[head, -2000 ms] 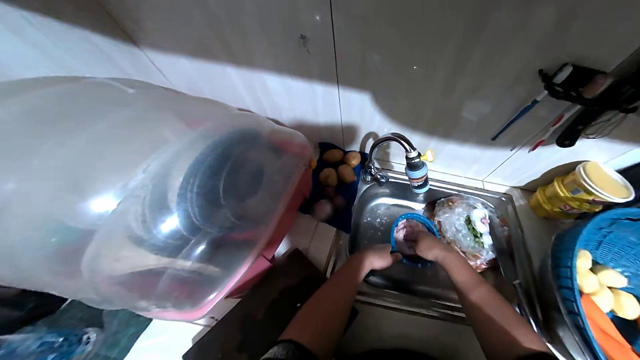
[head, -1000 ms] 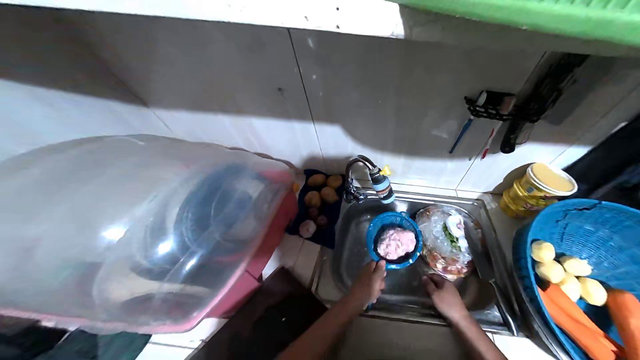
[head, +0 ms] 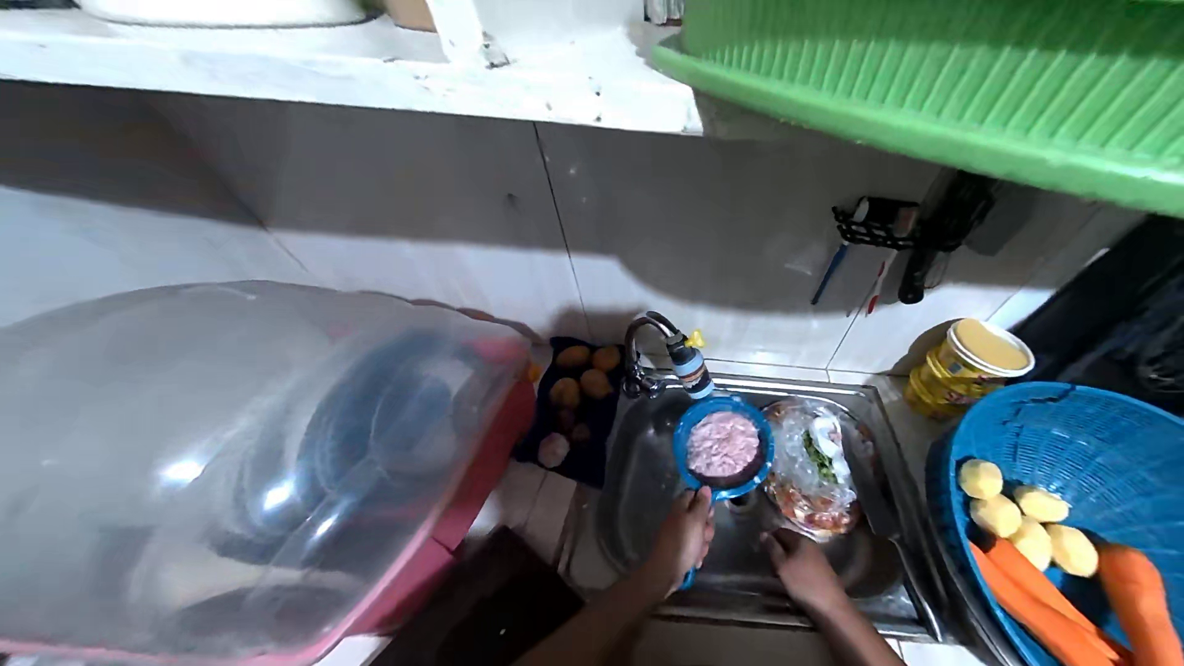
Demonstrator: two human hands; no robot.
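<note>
My left hand [head: 686,536] grips the handle of a blue plastic strainer [head: 768,442], held over the sink just below the faucet filter [head: 690,364]. Inside the strainer lies a lump of pale pink ground meat [head: 724,445]. Over the right part of the stainless steel sink [head: 638,481], my right hand [head: 801,566] has its fingers bent, and no object shows in it. Beyond that hand is a clear plastic bag [head: 794,453] with something green and white in it, over reddish food. A knife [head: 874,495] lies along the sink's right side.
Peeled potatoes [head: 995,515] and carrots [head: 1045,606] lie in a blue basket [head: 1110,444] at right, near a yellow tub [head: 971,365]. Unpeeled potatoes [head: 564,392] rest on dark cloth. A clear-covered pink container [head: 499,435] stands left. A green plastic container [head: 925,83] overhangs above.
Two seconds ago both hands were at the strainer; my right hand has since come away to the right of it. The strainer now sits nearer the faucet filter. The view has tilted up.
</note>
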